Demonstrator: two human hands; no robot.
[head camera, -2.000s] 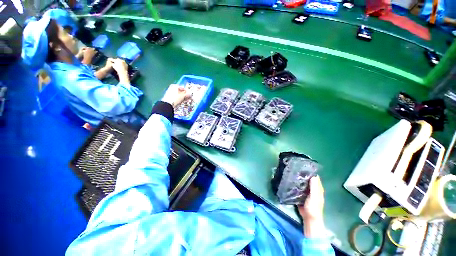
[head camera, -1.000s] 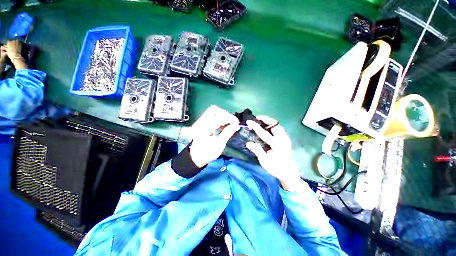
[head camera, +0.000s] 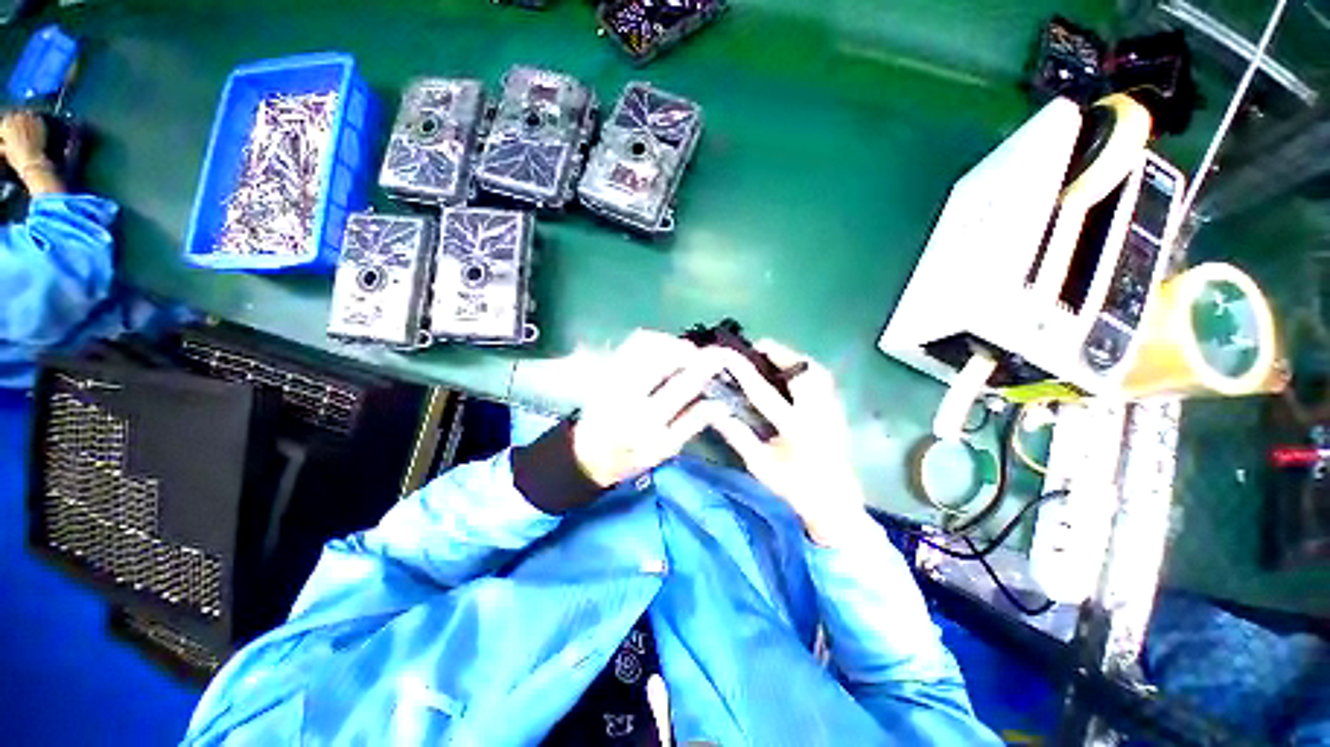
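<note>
A dark camera housing is held close to my body at the bench edge, mostly covered by my fingers. My left hand grips its left side, fingers bent over it. My right hand grips its right side. What the fingertips touch inside is hidden. Several grey patterned trail cameras lie face up in two rows on the green bench. A blue parts bin holds a loose heap of thin metal pins, left of the cameras.
A white tape dispenser stands at right with yellowish tape rolls and a white power strip. Black trays are stacked at lower left. Open housings lie at the back. Another person's hand shows at far left.
My left hand has come from the parts bin to the housing, which my right hand has brought in near my body. Both hands now hold it. The view has tilted down.
</note>
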